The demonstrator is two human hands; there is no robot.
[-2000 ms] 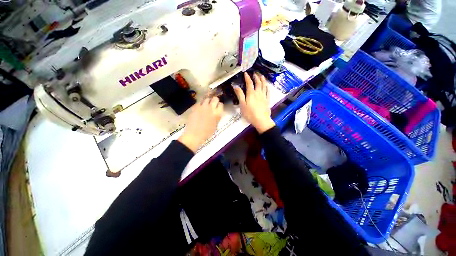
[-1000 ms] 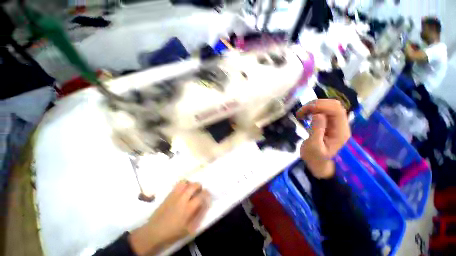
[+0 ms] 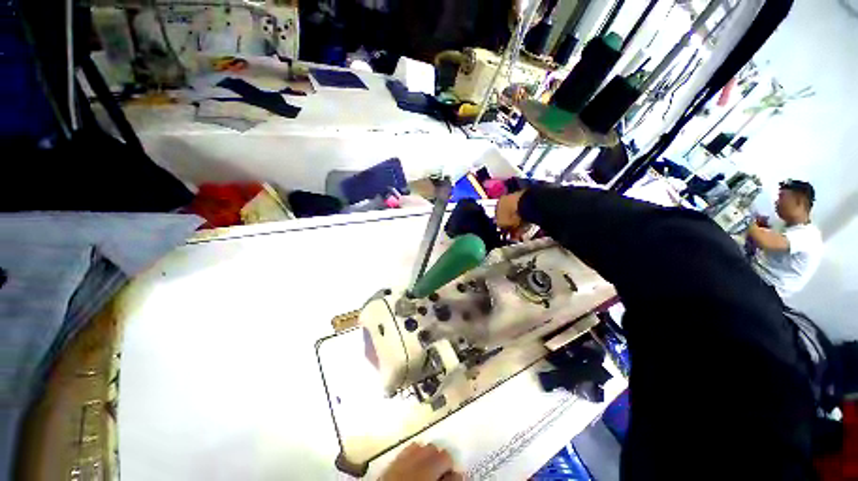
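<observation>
My right hand [image 3: 509, 214] reaches over the sewing machine [image 3: 499, 305] to the table's back edge. It touches or lies beside a dark cloth bundle [image 3: 473, 222]; its fingers are partly hidden, so a grip cannot be told. My left hand [image 3: 421, 464] is at the bottom edge, cut off, low over the white table [image 3: 216, 348] in front of the machine; its fingers are mostly out of view. Small black pieces [image 3: 576, 369] lie on the table at the machine's right.
A green lamp-like head [image 3: 452, 267] on a metal arm stands over the machine. Thread cones [image 3: 588, 75] stand on a rack behind. Grey cloth [image 3: 75, 272] lies at left. Blue basket parts [image 3: 563, 466] show below right. A person [image 3: 795, 244] sits at far right.
The view has swung up and towards the back of the machine. My right hand has moved from the machine's right side to behind it. My left hand is now at the bottom edge.
</observation>
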